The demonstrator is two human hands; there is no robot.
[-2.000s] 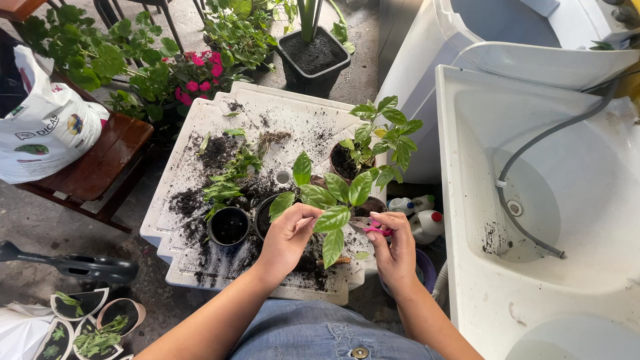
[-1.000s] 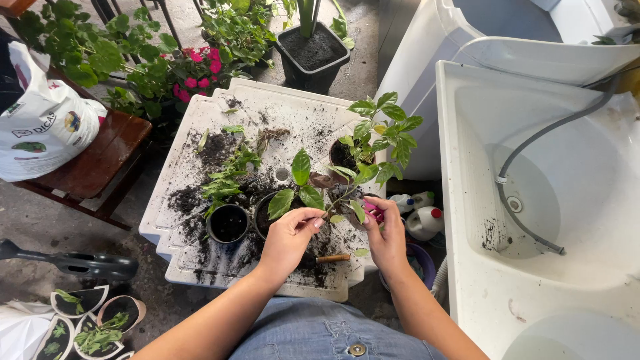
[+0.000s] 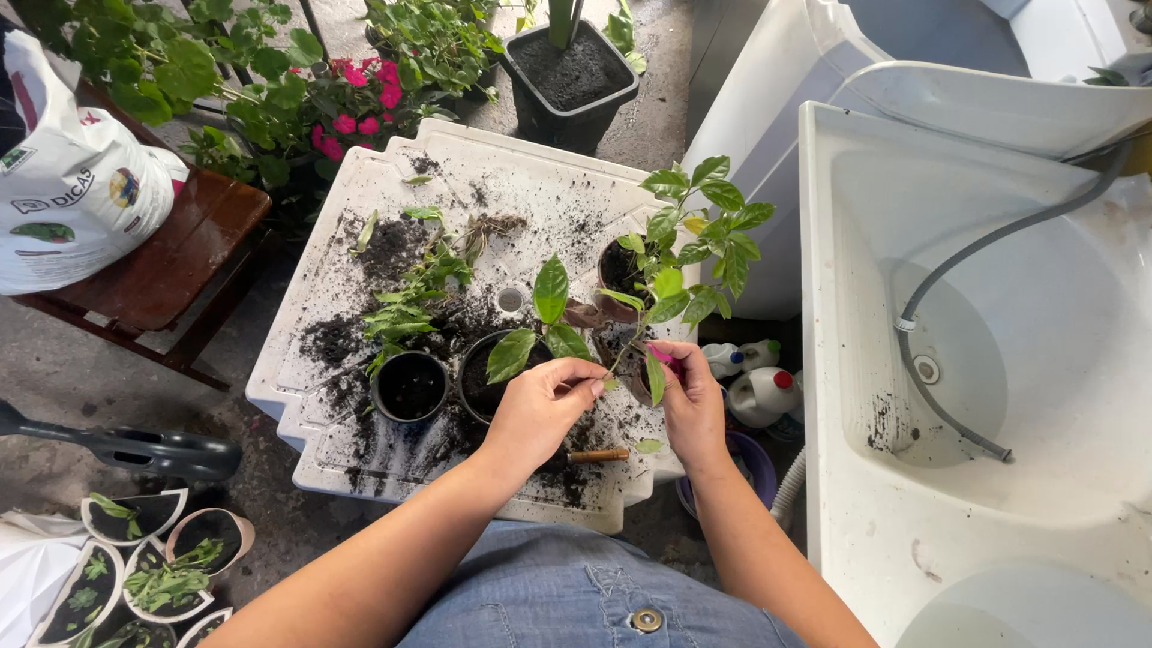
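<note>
My left hand point(image 3: 549, 409) pinches the thin stem of a leafy cutting point(image 3: 630, 337) between thumb and fingertips. Close to its right, my right hand point(image 3: 691, 396) is closed around something pink point(image 3: 664, 357), mostly hidden by the fingers, beside a hanging leaf. Just left of my hands a black pot with soil point(image 3: 481, 382) stands under a few broad leaves, with a smaller black pot point(image 3: 410, 387) beside it. Behind my hands a leafy plant point(image 3: 711, 225) rises by a brown pot of soil point(image 3: 621, 270). A wooden handle point(image 3: 598, 456) lies below my left hand.
Loose soil and uprooted green cuttings point(image 3: 409, 297) cover parts of the white plastic table point(image 3: 540, 193). A white laundry sink point(image 3: 814, 360) with a grey hose stands at right, bottles point(image 3: 760, 396) beside it. Left are a bag on a wooden stool point(image 3: 207, 261), a dark watering can point(image 3: 162, 450) and small pots.
The large leafy cutting seen between my hands two seconds ago has shifted, leaving its thin stem in view. The wooden handle, not visible at first, now shows on the table.
</note>
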